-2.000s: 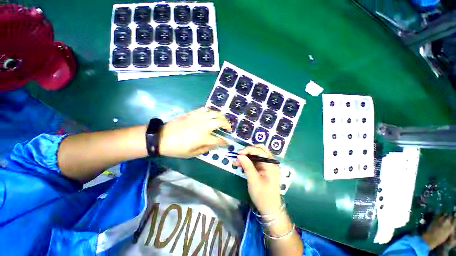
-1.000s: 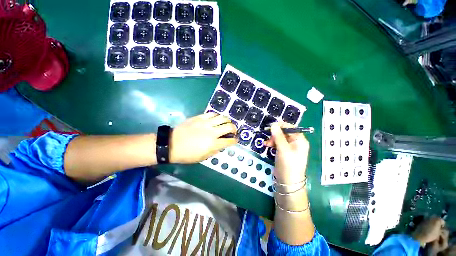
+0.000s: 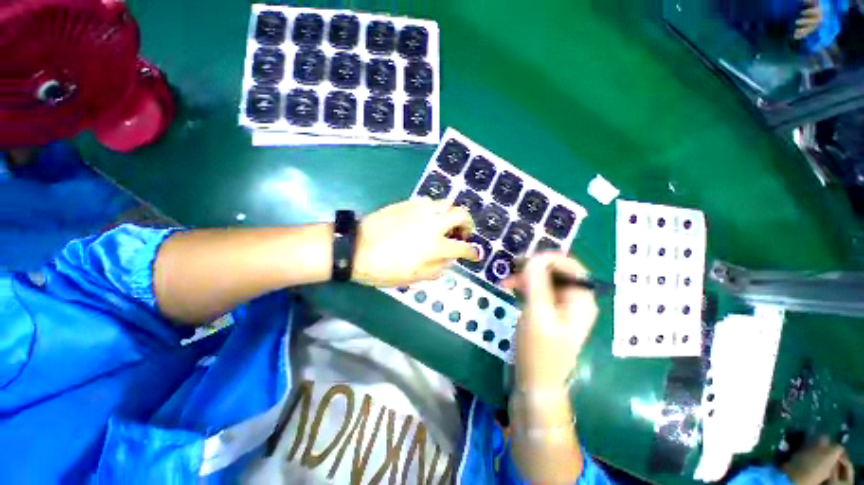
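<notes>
A white card of black square housings (image 3: 508, 187) lies tilted in front of me; two housings in its lower row show pale centre rings. The liner sheet (image 3: 445, 320) with rows of small dark dots lies along its lower edge. My left hand (image 3: 407, 242) rests over the card's lower left part, fingertips by a ringed housing; whether it grips anything is hidden. My right hand (image 3: 554, 303), blurred, holds the dark tweezers (image 3: 574, 280) near the card's lower right corner. The tweezer tips cannot be made out.
A stacked tray of housings (image 3: 343, 71) lies upper left, beside a red fan (image 3: 66, 76). To the right are a paper scrap (image 3: 602, 189), a white tray with small marks (image 3: 660, 279), spare white sheets (image 3: 744, 388), a metal frame (image 3: 796, 286) and another person's hand (image 3: 819, 464).
Since two seconds ago, my right hand has moved from the liner sheet to the card's lower right. My left hand has shifted right along the card. A ring now shows further left in the lower row.
</notes>
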